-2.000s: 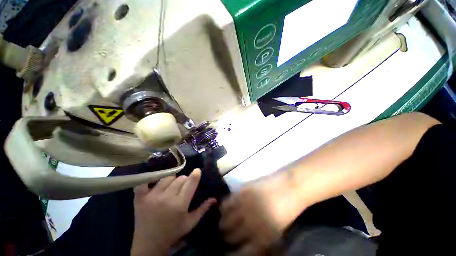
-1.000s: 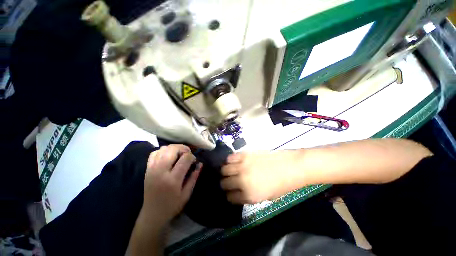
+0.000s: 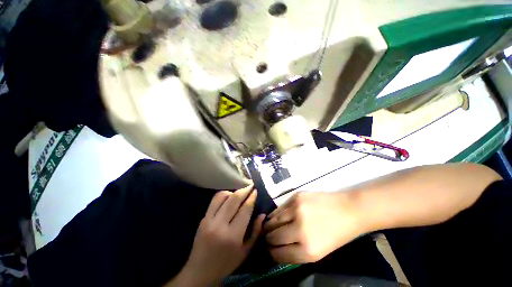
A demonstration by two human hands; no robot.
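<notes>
Black fabric [image 3: 129, 218] drapes over the table's left part and runs under both hands to the presser foot area [image 3: 255, 160] of the cream sewing machine [image 3: 163, 117]. My left hand [image 3: 227, 230] lies on the cloth just in front of the foot, fingertips pressing it near the needle area. My right hand [image 3: 297, 227] pinches the cloth's right edge, close beside my left hand. The needle itself is hidden behind the head cover. A dark ribbed knob [image 3: 279, 174] sits right of the foot.
Red-handled thread snips [image 3: 376, 148] lie on the white table [image 3: 73, 179] right of the head, their blades over a black scrap [image 3: 356, 128]. The green control panel [image 3: 393, 78] is above them. A cream tension knob [image 3: 291, 133] juts out above the foot. Dark cloth hangs at upper left.
The view has shifted, coming closer to the machine head. Both hands still hold the black cloth by the foot; my left fingertips are nearer the needle area and my right hand is lower on the cloth's edge.
</notes>
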